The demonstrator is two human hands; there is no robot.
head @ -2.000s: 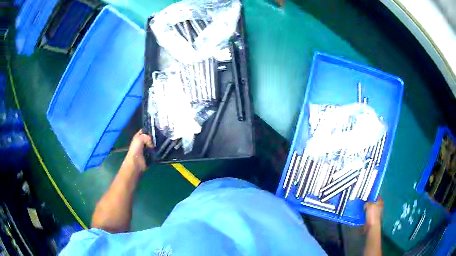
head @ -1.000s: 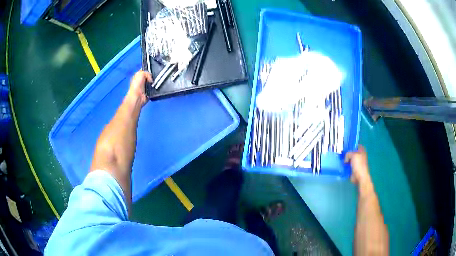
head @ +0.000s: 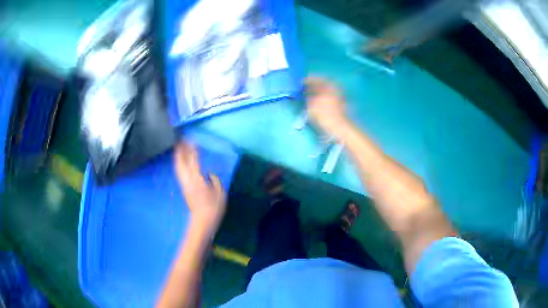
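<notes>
The picture is blurred. The blue parts tray (head: pixel 241 107) lies at the upper middle, holding whitish plastic bags and pale tubes that smear together. The black parts tray (head: pixel 151 127) is against its left side, also with shiny bags and tubes. My left hand (head: pixel 203 187) is just below the corner where the trays meet, empty, fingers stretched and thumb apart. My right hand (head: pixel 324 103) is at the blue tray's right front corner; blur hides its fingers and whether it touches the rim.
The large blue crate (head: pixel 141 231) stands below the bench edge at left. A short silver piece (head: pixel 331 157) and small white bits lie on the green bench (head: pixel 432 144) below my right hand. A blurred bar (head: pixel 420 30) reaches in at upper right. My feet are below the bench edge.
The blue tray now lies against the black tray, farther left in the picture. My left hand has come off the black tray's left corner. The view has shifted.
</notes>
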